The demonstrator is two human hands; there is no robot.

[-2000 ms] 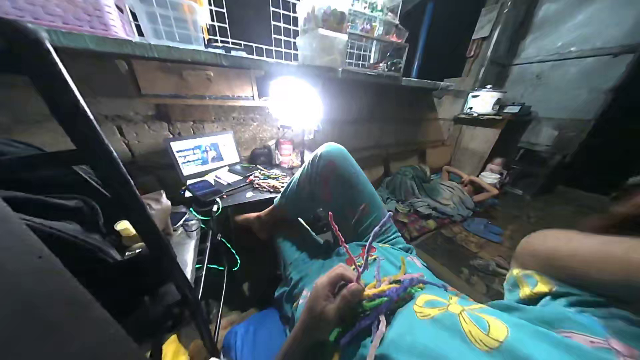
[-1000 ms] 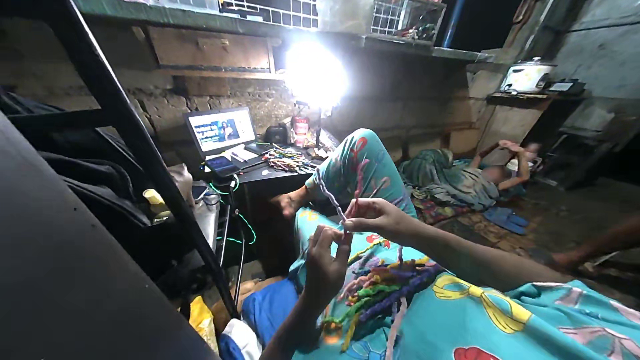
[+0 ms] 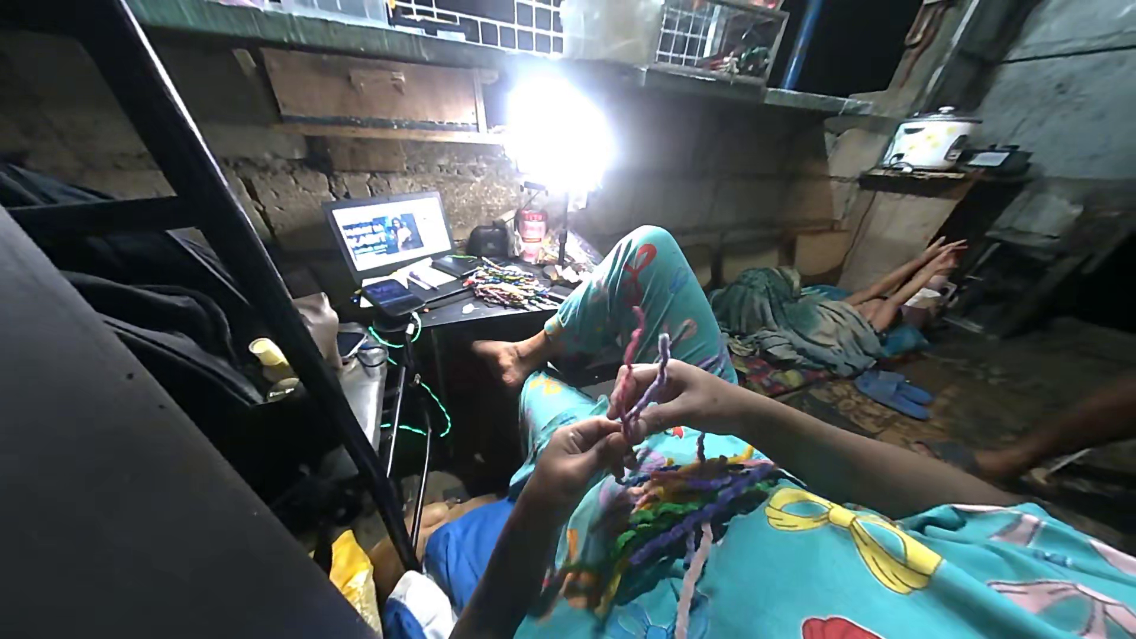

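My left hand (image 3: pixel 581 457) and my right hand (image 3: pixel 676 397) meet above my lap, pinching a red-pink twisted strand (image 3: pixel 634 355) and a lilac twisted strand (image 3: pixel 660 364) where they cross. Both free ends point upward. Below them, a loose pile of multicoloured twisted strands (image 3: pixel 692 506) in green, purple, yellow and pink lies on my turquoise printed clothing (image 3: pixel 754 577). One pale pink strand (image 3: pixel 695 577) hangs down from the pile. The exact finger grip on the crossing is partly hidden.
On the dark desk ahead stand a laptop (image 3: pixel 390 235), a phone (image 3: pixel 391 297), a bundle of coloured strands (image 3: pixel 510 286) and a bright lamp (image 3: pixel 559 133). A black metal frame (image 3: pixel 257 266) rises at the left. A person (image 3: pixel 896 284) lies under a blanket at the right, near blue slippers (image 3: pixel 895 392).
My right hand, out of sight two seconds ago, has joined my left. The left hand has risen from the pile. Since one second ago the red and lilac strands have come to cross between the fingers.
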